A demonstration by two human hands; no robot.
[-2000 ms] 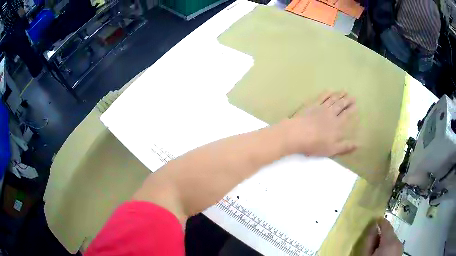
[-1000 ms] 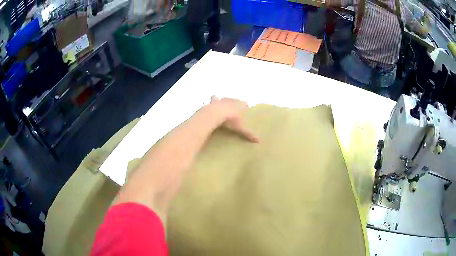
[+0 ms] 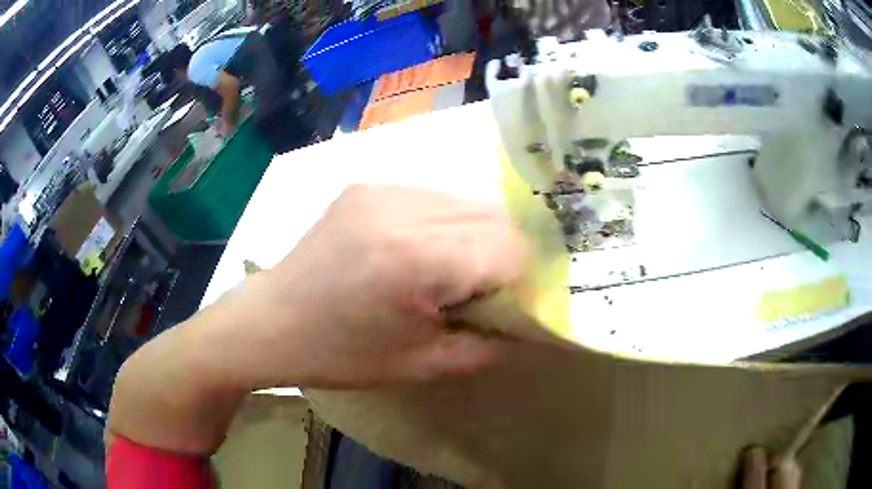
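Note:
The khaki fabric panel (image 3: 574, 411) hangs over the table's front edge, with a narrow yellow line along its upper edge. My left hand (image 3: 411, 277) is closed on the panel's edge, left of the machine's needle area. My right hand (image 3: 773, 473) is cut off by the bottom of the picture; only its fingertips show, against the panel at the lower right. The white sewing machine (image 3: 669, 105) stands behind the panel, its presser foot area (image 3: 598, 224) bare of the panel.
The white table (image 3: 335, 158) has a yellow tape strip beside the machine and a yellow patch (image 3: 803, 298) at right. A green tool (image 3: 798, 237) lies by the machine. More khaki fabric (image 3: 263, 444) hangs at lower left. A person (image 3: 229, 72) leans over a green crate (image 3: 220, 196).
The view has turned right towards the machine. The panel has come off the table top to the front edge. My left hand has moved from lying flat on it to gripping its edge.

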